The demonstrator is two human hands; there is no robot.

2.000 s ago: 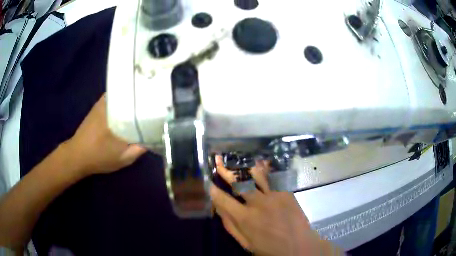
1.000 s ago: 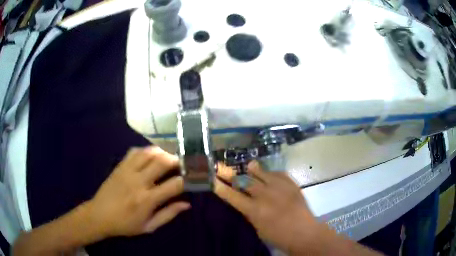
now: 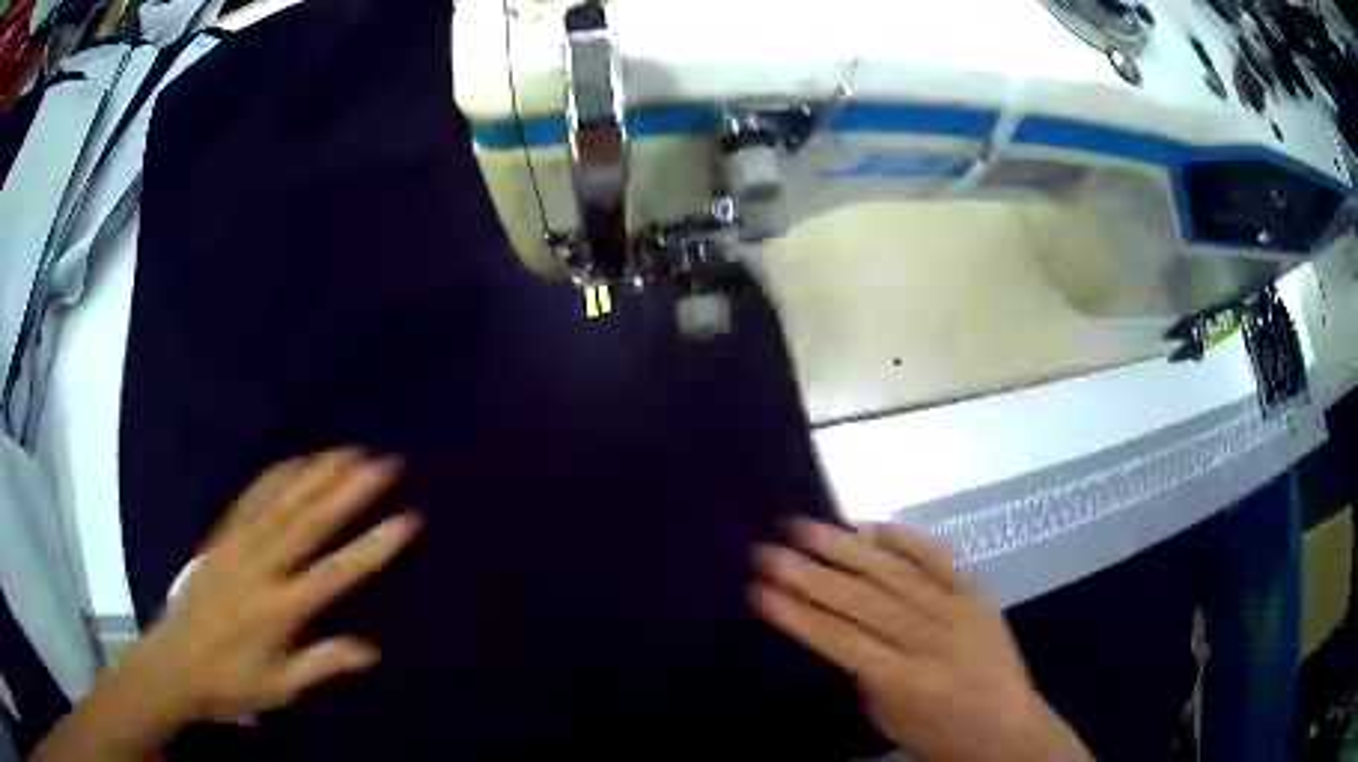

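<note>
A large dark navy garment panel (image 3: 492, 491) lies flat over the table, and its upper part runs under the presser foot area of the white sewing machine (image 3: 953, 119). A bright yellow mark (image 3: 597, 302) shows just below the foot. My left hand (image 3: 276, 588) lies on the left part of the cloth with fingers spread, slightly blurred. My right hand (image 3: 909, 633) lies flat at the cloth's right edge, fingers close together, also blurred. Neither hand grips anything visible. The needle is too small to make out.
Pale strips with dark edges (image 3: 57, 194) are piled at the far left. A measuring tape (image 3: 1102, 484) runs along the near table edge at right. A black-and-yellow item (image 3: 1209, 329) lies at the bed's right end. A person's blue-clad leg (image 3: 1251, 625) shows at lower right.
The machine head sits higher in view. Both hands have moved from beside the presser foot down toward the near part of the cloth and apart. The cloth now shows spread flat below the foot.
</note>
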